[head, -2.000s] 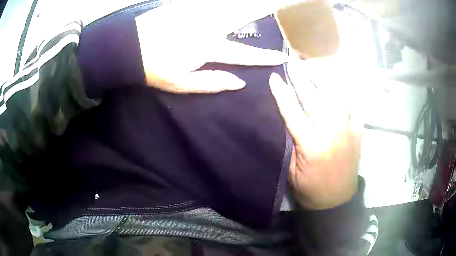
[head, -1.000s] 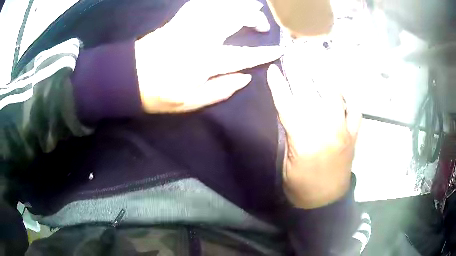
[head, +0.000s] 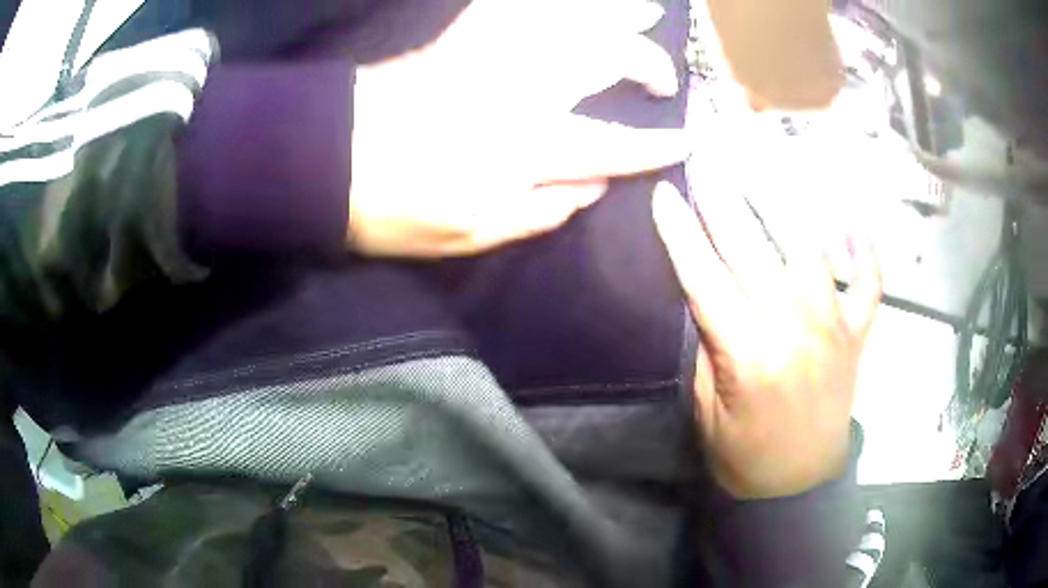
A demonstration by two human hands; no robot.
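A dark purple garment piece (head: 575, 287) lies under my hands, its grey ribbed side (head: 310, 419) showing near my lap. My left hand (head: 494, 149) lies flat on the cloth, fingers pointing right to its edge. My right hand (head: 781, 356) rests at the cloth's right edge, fingers forward and partly lost in glare. A tan block (head: 776, 52) of the sewing machine stands just beyond my fingertips. The needle and presser foot cannot be made out in the glare.
The white machine table (head: 908, 402) shows at the right. Dark green scissor handles (head: 991, 322) lie right of the machine bed. A blurred machine part fills the top right corner. My camouflage sleeve with white stripes is at the left; a pale and yellow item shows at lower left.
The cloth has moved forward, away from me, so its stitched lower edge and more grey side show. Both hands stay on it in similar poses. The whole view has shifted slightly.
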